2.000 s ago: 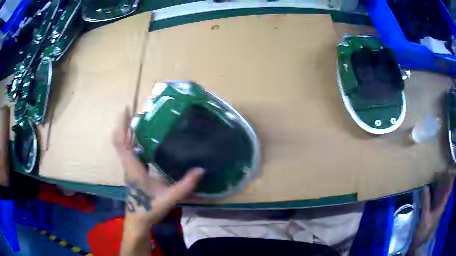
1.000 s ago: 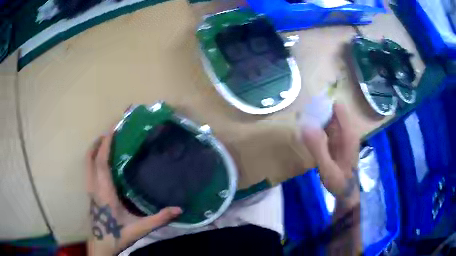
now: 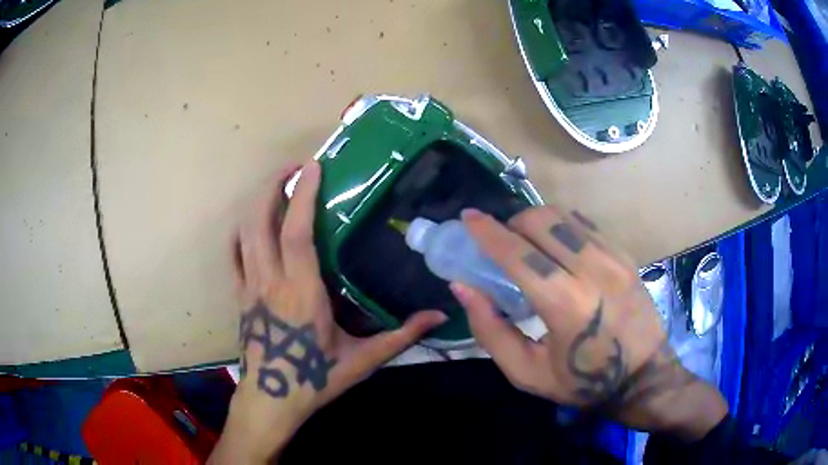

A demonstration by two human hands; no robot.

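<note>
A glossy green car body shell [image 3: 363, 168] with chrome trim lies at the bench's front edge, its cabin opening facing up. A matte black insert [image 3: 381, 263] fills the opening. My left hand [image 3: 304, 300] grips the shell's left side, thumb over the near rim. My right hand [image 3: 563, 309] holds a translucent glue bottle [image 3: 463, 259] tilted over the opening. Its yellowish nozzle points to the upper left, above the insert's left part. Whether the tip touches or glue comes out, I cannot tell. My right hand hides the shell's near right end.
Another green shell [image 3: 595, 100] with a black insert lies at the upper right. Two smaller-looking green shells [image 3: 758, 136] lie at the far right. Tan cardboard [image 3: 200, 109] covers the bench. Blue crates stand at the right, some holding silver-rimmed units. A red stool [image 3: 145, 422] is below left.
My right hand has brought the bottle from the right to above the shell's opening. The shell and my left hand appear further right in view, and the other shells have shifted with the camera.
</note>
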